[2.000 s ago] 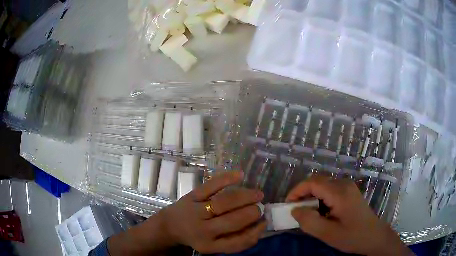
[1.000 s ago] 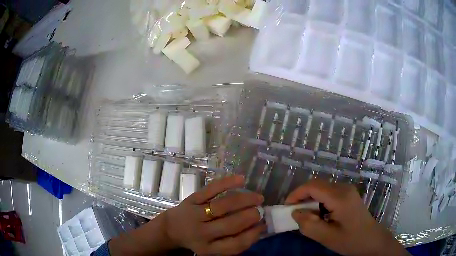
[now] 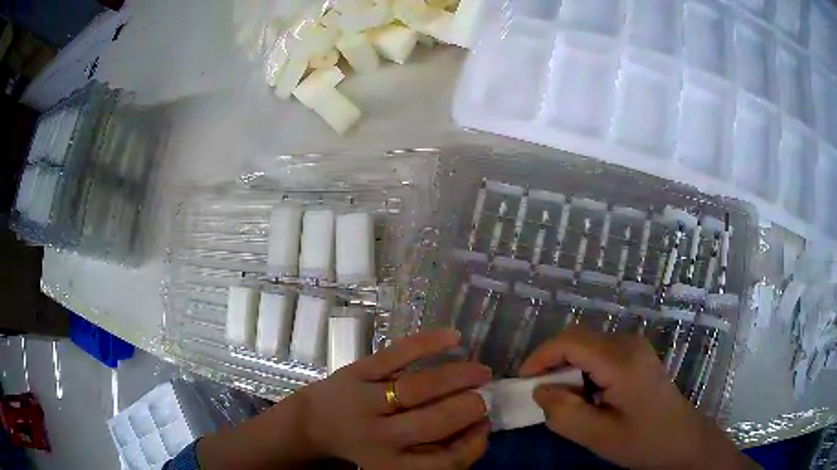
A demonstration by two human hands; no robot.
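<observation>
A white block (image 3: 516,404) lies level between my two bare hands at the bottom centre. My left hand (image 3: 404,404), with a ring, has its fingertips on the block's left end. My right hand (image 3: 610,395) grips its right end, where a small dark tip shows. The finished-parts tray (image 3: 206,239) on the left holds white blocks in two rows. The clear parts tray (image 3: 587,170) behind my right hand holds slim rod-like parts in two rows; my hands hide part of the near row.
Cream-yellow foam pieces (image 3: 362,50) lie in a clear bag at the back. A white compartment tray (image 3: 523,119) fills the back right. Paper scraps (image 3: 794,317) lie on the right. Stacked clear trays (image 3: 78,184) stand far left, with a white gridded tray (image 3: 151,427) below the bench edge.
My left fingers have shifted slightly at the block's left end. The block and my right hand have hardly moved.
</observation>
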